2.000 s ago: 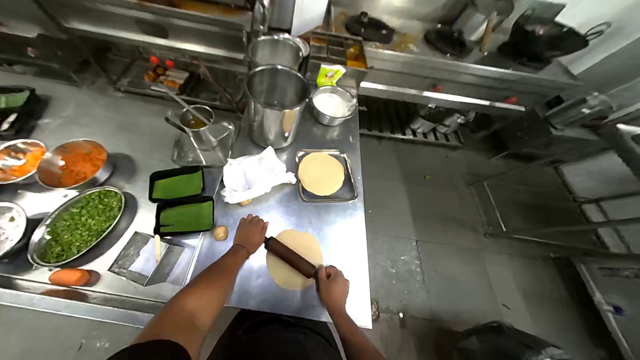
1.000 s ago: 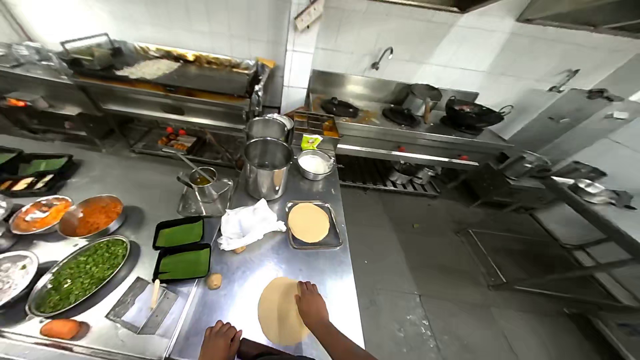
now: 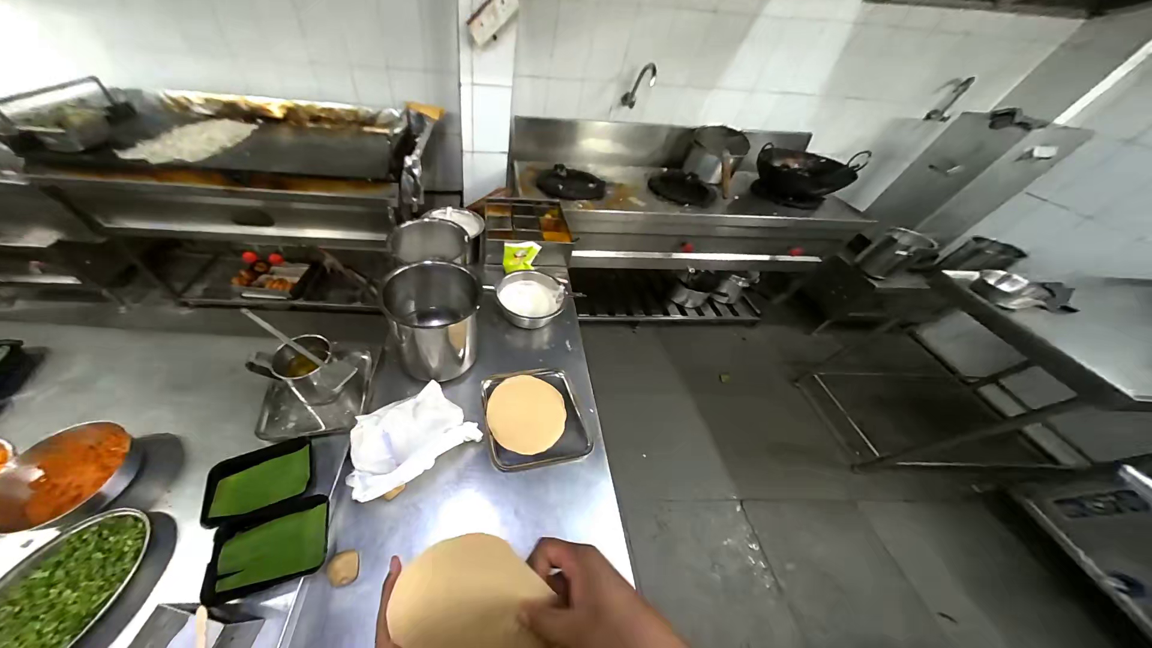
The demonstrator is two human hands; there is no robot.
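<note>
A round of rolled dough (image 3: 468, 589) is held up between both hands at the bottom of the head view. My left hand (image 3: 387, 603) grips its left edge, mostly hidden behind it. On its right edge, my right hand (image 3: 585, 594) pinches the dough between thumb and fingers. Another flat dough round (image 3: 526, 414) lies on a square steel tray (image 3: 587, 443) farther up the counter. A dough ball (image 3: 343, 568) rests left of my left hand, and part of one more shows under a crumpled white cloth (image 3: 400, 441). The rolling pin cannot be seen.
Two black trays lined with green leaf (image 3: 261, 486) stand at left, beside oval dishes of chopped greens (image 3: 76, 576) and an orange shredded food (image 3: 81, 468). A tall steel pot (image 3: 432, 324) and a bowl of white contents (image 3: 529, 299) stand behind. The counter's right edge borders the floor.
Two seconds ago both hands held the rolling pin on the dough. One second ago my right hand lay on the dough. Now both hands hold it. The view has tilted up.
</note>
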